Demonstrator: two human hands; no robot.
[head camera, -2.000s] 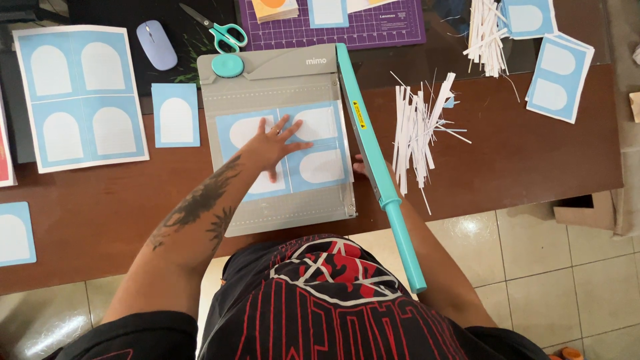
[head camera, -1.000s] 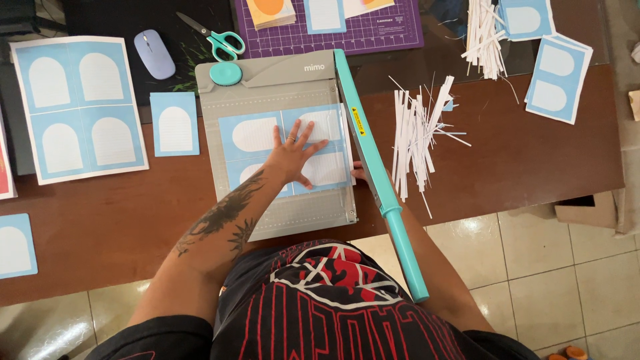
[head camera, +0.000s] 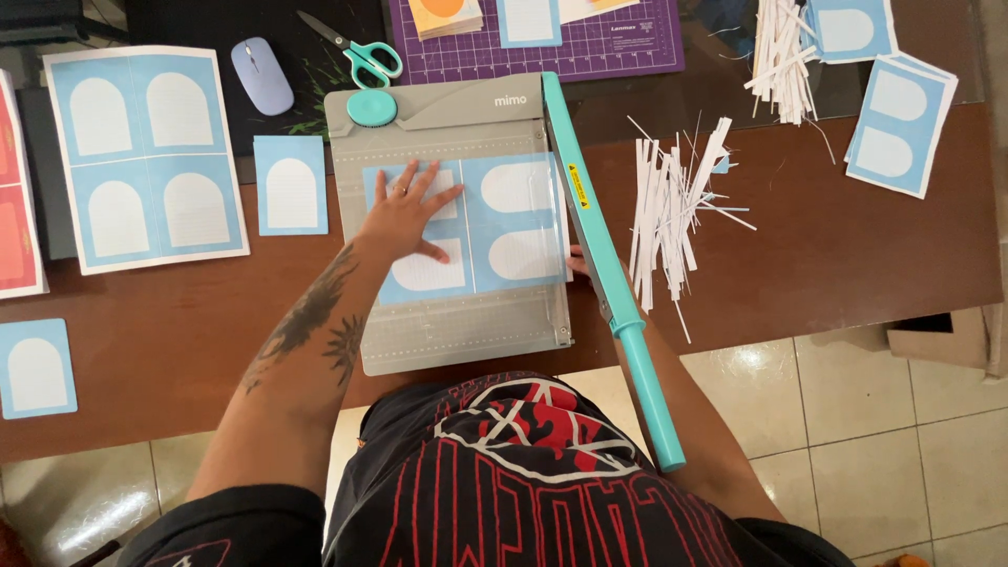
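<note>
A printed sheet of blue cards with white arches (head camera: 516, 214) lies on the bed of a grey guillotine paper trimmer (head camera: 465, 335). My left hand (head camera: 409, 213) rests on its left half, fingers spread and palm down. The trimmer's turquoise blade arm (head camera: 592, 213) slants over the right edge, its handle pointing toward me. Under and beside that arm, my right hand (head camera: 579, 260) has its fingertips at the sheet's right edge; the rest of the hand is largely hidden, so its grip does not show. A narrow white margin of the sheet sticks out past the trimmer bed.
Paper strips (head camera: 669, 213) lie in a pile right of the trimmer, with more strips (head camera: 780, 71) farther back. An uncut sheet (head camera: 150, 161), a single card (head camera: 290, 189), a mouse (head camera: 263, 76) and scissors (head camera: 366, 59) are at the left. A purple cutting mat (head camera: 535, 59) lies behind.
My left hand has shifted over the sheet, to the right and then back left. The sheet sits slightly farther right on the trimmer than two seconds ago. The blade arm stays raised.
</note>
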